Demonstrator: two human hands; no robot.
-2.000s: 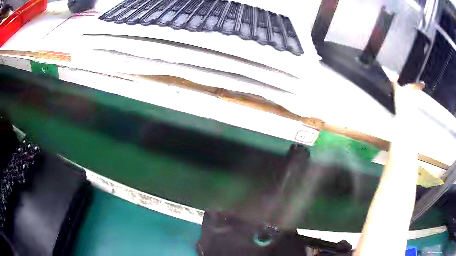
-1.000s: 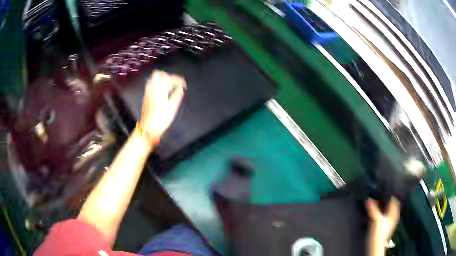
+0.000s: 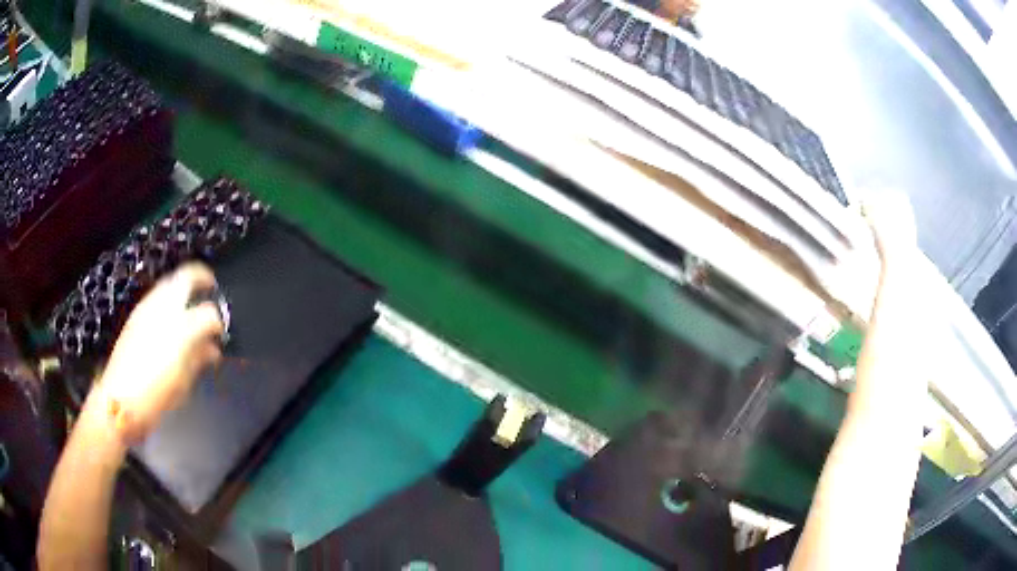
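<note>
My left hand (image 3: pixel 167 346) is over the black tray (image 3: pixel 273 346), beside rows of dark ring parts (image 3: pixel 139 262). Its fingers are curled round a small dark ring part (image 3: pixel 221 317) with a shiny curved edge. My right hand (image 3: pixel 888 229) is raised to the shelf at the end of the row of black bars (image 3: pixel 714 89); its fingers are blurred, so its hold is unclear. A black base plate (image 3: pixel 446 524) with an arm (image 3: pixel 491 446) sticking up lies at the bottom, cut off by the edge. Another black base plate (image 3: pixel 630 491) with a pale teal ring lies to its right.
A dark green conveyor (image 3: pixel 368 234) runs diagonally behind the teal mat (image 3: pixel 368 413). White sheets (image 3: pixel 691 178) are stacked on the shelf. A blue object (image 3: pixel 429 117) is by the conveyor's far side. A second ring-part stack (image 3: pixel 89 167) stands at left. Part of a person's hand (image 3: pixel 678 11) shows at the top.
The view has swung. My right hand has gone from the base plate up to the shelf. My left hand is still over the tray, now beside the ring rows with a ring part visible in it.
</note>
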